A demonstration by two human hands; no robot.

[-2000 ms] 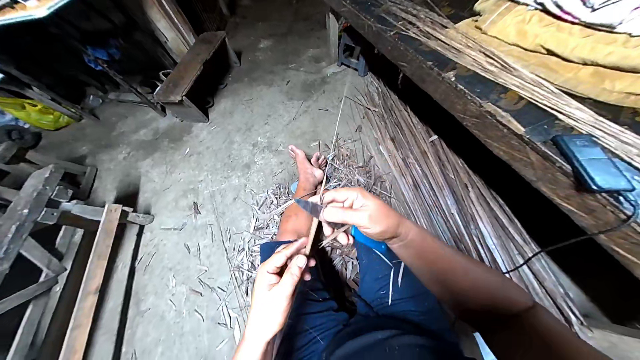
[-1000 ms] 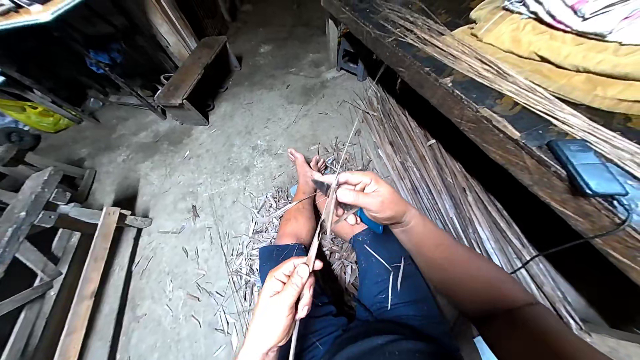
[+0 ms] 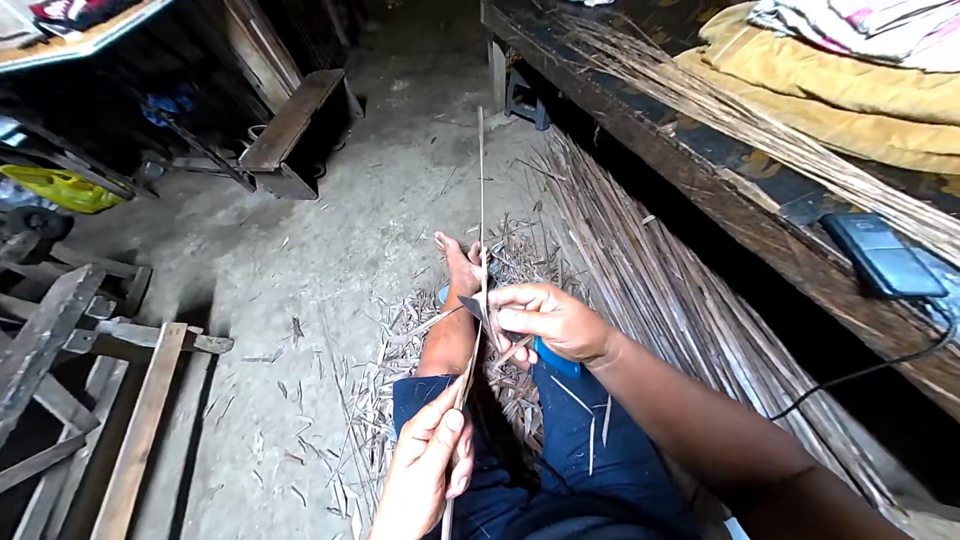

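My left hand is closed around a thin dry plant strip, which runs up past my right hand and out over the floor. My right hand holds a knife with a blue handle; its dark blade lies against the strip, above my left hand. Below the blade the strip looks partly parted. A short peeled piece hangs by the fingers of my right hand. Dry shavings lie around my feet and between my legs.
Long dry stalks lie on the floor at the right, beside a raised wooden platform. On it are split strips, folded yellow cloth and a phone with a cable. A low wooden bench and a timber frame stand left.
The strip now reaches farther out ahead over the floor than one second ago. Two seconds ago my hands were closer together, with the blade pointing left across the strip.
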